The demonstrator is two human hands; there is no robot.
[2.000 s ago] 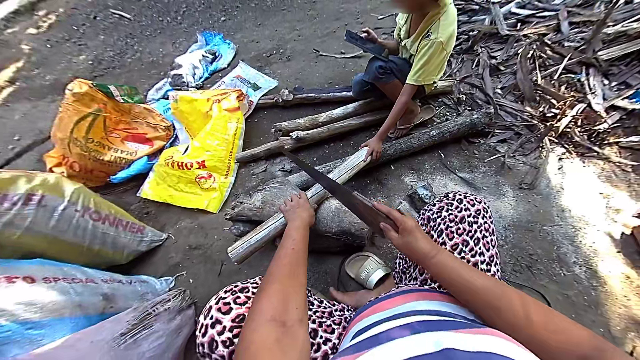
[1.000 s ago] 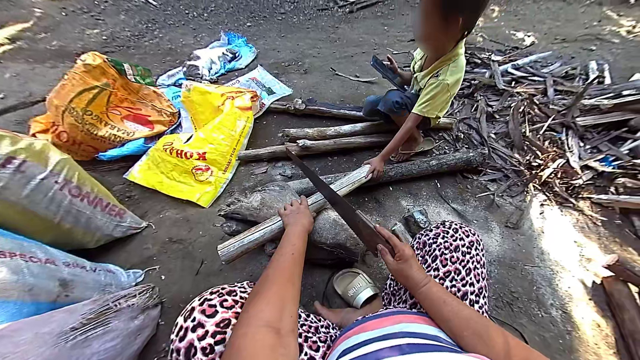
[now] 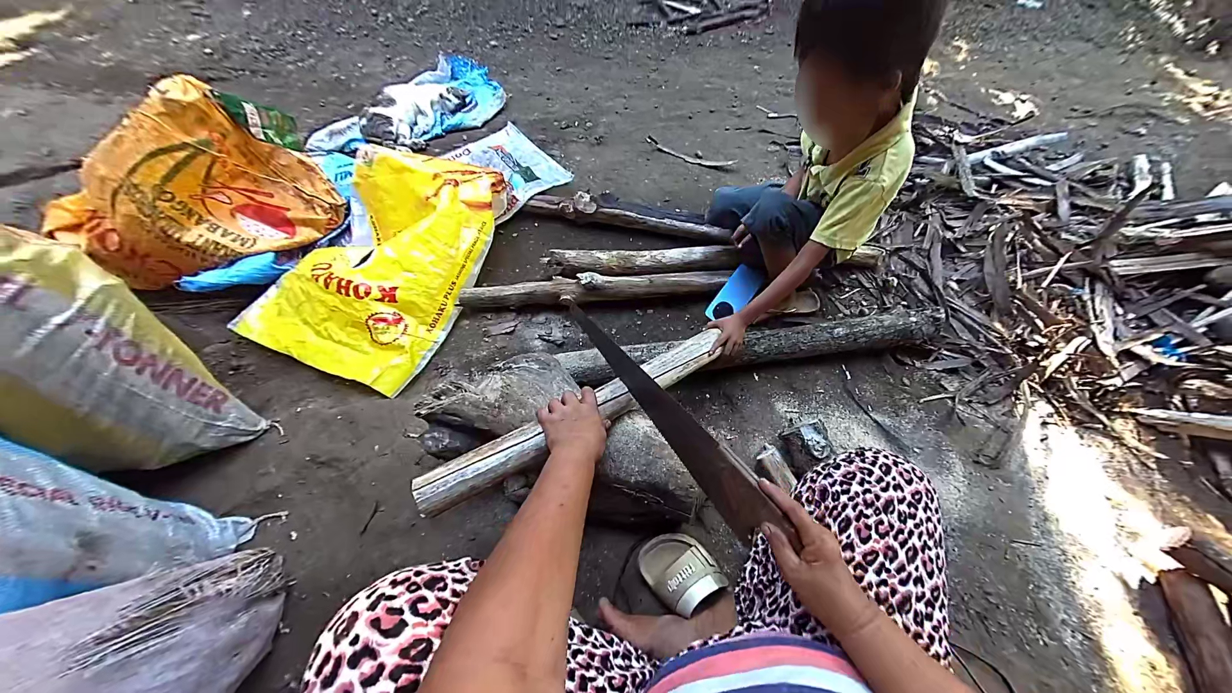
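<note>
A pale wooden pole [image 3: 491,464] lies slantwise across a thick log [image 3: 650,467] on the ground. My left hand [image 3: 575,423] is closed over the pole near its lower left end. In my right hand [image 3: 807,547] is the rear end of a handsaw [image 3: 674,419]; its long dark blade slants up and left across the pole, to the right of my left hand. Whether the teeth touch the wood I cannot tell. Another person's hand [image 3: 731,335] rests on the pole's upper right end. A blue phone-like object [image 3: 735,292] is beside that person's leg.
Behind the pole lie several long branches [image 3: 616,291] and a thicker log [image 3: 847,342]. A crouching person in a yellow shirt [image 3: 866,192] is beyond. Empty-looking sacks [image 3: 385,279] and filled sacks [image 3: 125,375] are at left, a heap of bark and wood strips [image 3: 1078,260] at right.
The other person's dark handheld object, raised in the earlier frames, is now lower, by the leg, with its blue side showing. My left hand keeps its hold on the pole.
</note>
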